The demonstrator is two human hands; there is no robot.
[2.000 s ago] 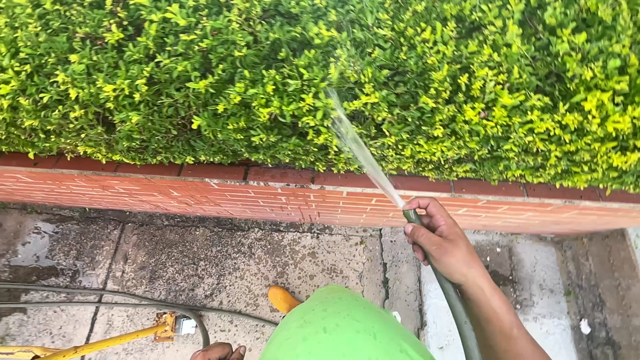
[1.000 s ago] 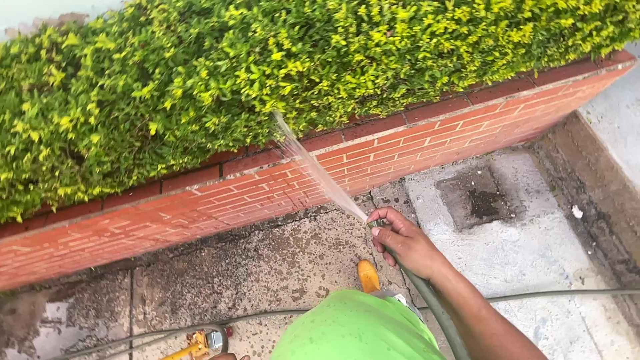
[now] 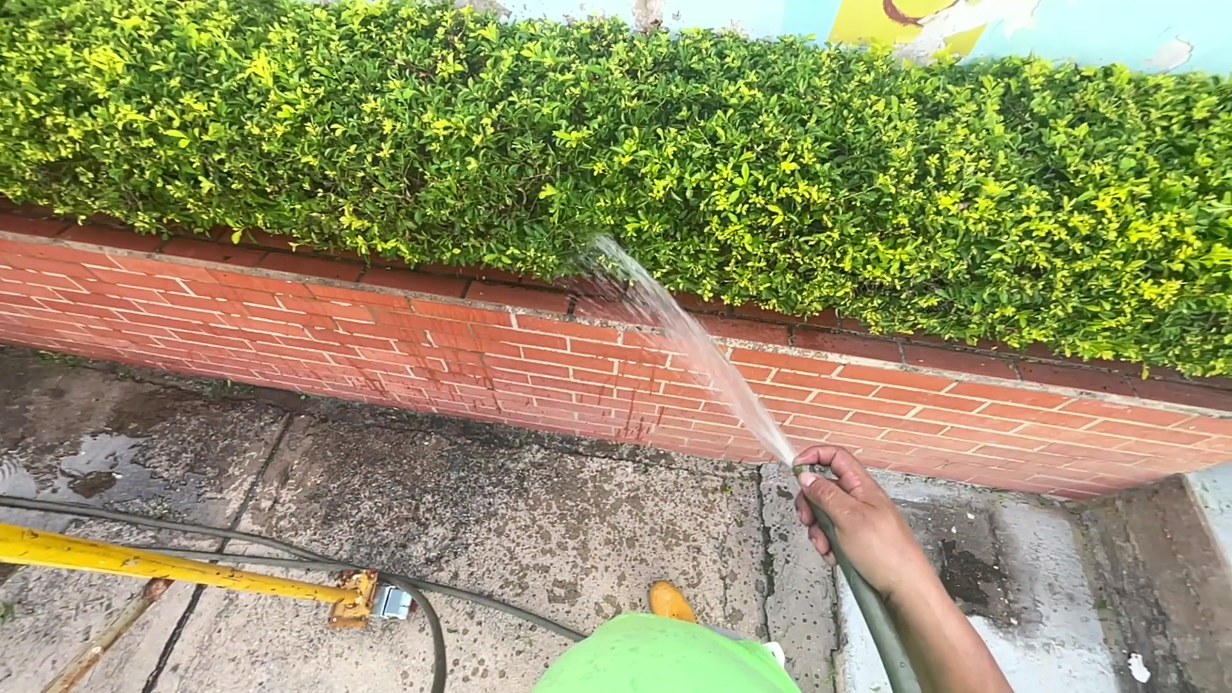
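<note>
My right hand (image 3: pixel 847 510) grips a dark green garden hose (image 3: pixel 866 611) close to its open end, the thumb and forefinger at the mouth. A fanned water jet (image 3: pixel 707 361) shoots up and to the left from it. The water strikes the lower edge of a clipped green hedge (image 3: pixel 616 154) and the top course of the red brick planter wall (image 3: pixel 577 356), which has wet streaks. My left hand is out of the frame.
A yellow metal bar (image 3: pixel 183 568) with a rusty end bracket (image 3: pixel 354 599) lies at the lower left, beside hose loops (image 3: pixel 481 602) on the stained concrete pavement (image 3: pixel 539 520). A puddle (image 3: pixel 106 467) is at the left. A yellow boot toe (image 3: pixel 671 602) shows below my green top.
The view has turned and shifted. My right hand still holds the spraying hose. My left hand, partly seen at the lower edge earlier, is out of view.
</note>
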